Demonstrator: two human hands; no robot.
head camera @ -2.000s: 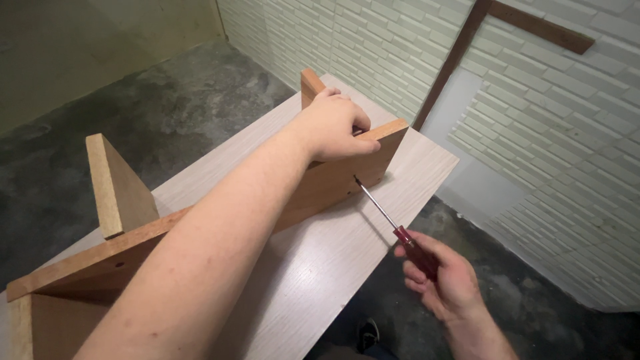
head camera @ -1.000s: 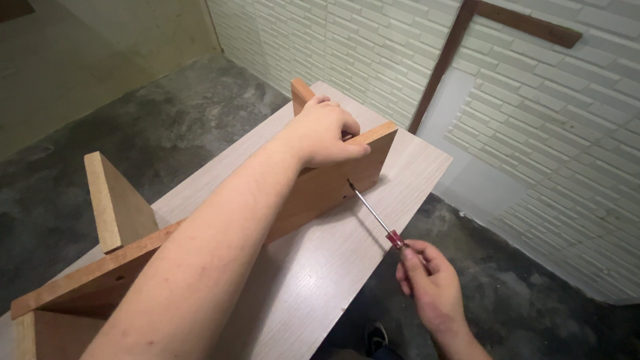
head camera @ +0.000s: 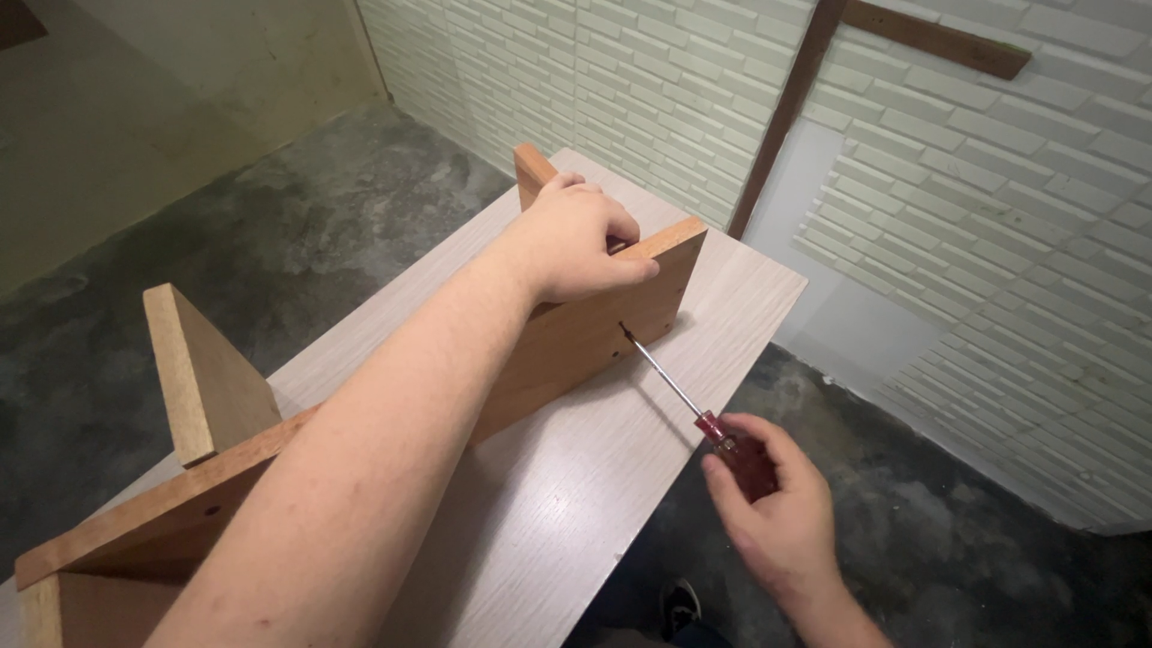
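A wooden board assembly (head camera: 576, 351) stands on edge across a pale wood-grain tabletop (head camera: 540, 504). My left hand (head camera: 585, 238) grips its upper edge near the far end, thumb on the near face, with the fingers partly hidden behind. In my right hand (head camera: 778, 504) is a screwdriver (head camera: 742, 459) with a dark red handle. Its shaft slants up to the board's near face, where the tip meets a dark screw (head camera: 623, 329). Just below that is a small dark hole or screw head (head camera: 616, 355). My left forearm hides the middle of the long board.
A shorter board (head camera: 211, 378) sticks up from the assembly's far side at left, and another piece (head camera: 531, 171) rises beyond my left hand. Behind the table is a white brick-patterned wall (head camera: 648, 99) with brown wooden strips. A shoe (head camera: 679, 603) shows on the dark floor below.
My right hand's fingers have shifted around the screwdriver handle, and more of the handle shows than one second ago. My left hand keeps its hold on the board.
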